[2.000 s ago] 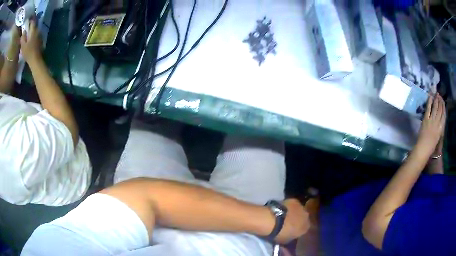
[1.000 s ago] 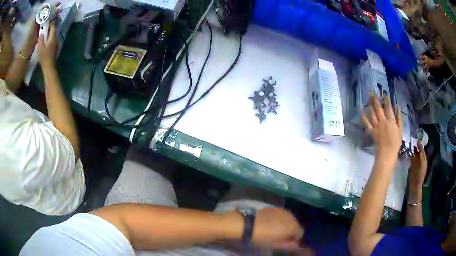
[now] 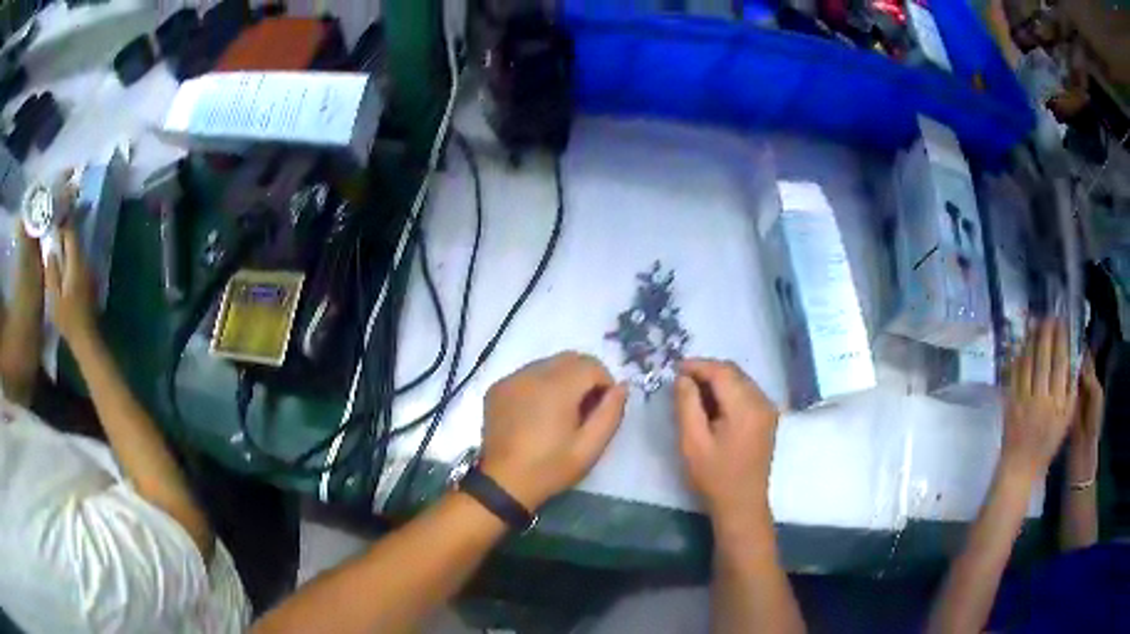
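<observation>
A loose pile of small dark fittings lies on the white bench top. My left hand, with a dark watch on the wrist, is at the pile's near left side, its fingers curled. My right hand is at the near right side of the pile, its fingertips by the nearest pieces. Whether either hand pinches a piece is too blurred to tell.
A retail carton stands right of the pile, with more cartons beyond. A blue plastic bin is at the back. Black cables and a yellow-framed meter are left. Neighbours' hands work at both sides.
Both my hands are now at the pile; before, one forearm lay low over my lap. The view has shifted, showing more of the bin. The right neighbour's hand has moved off the cartons.
</observation>
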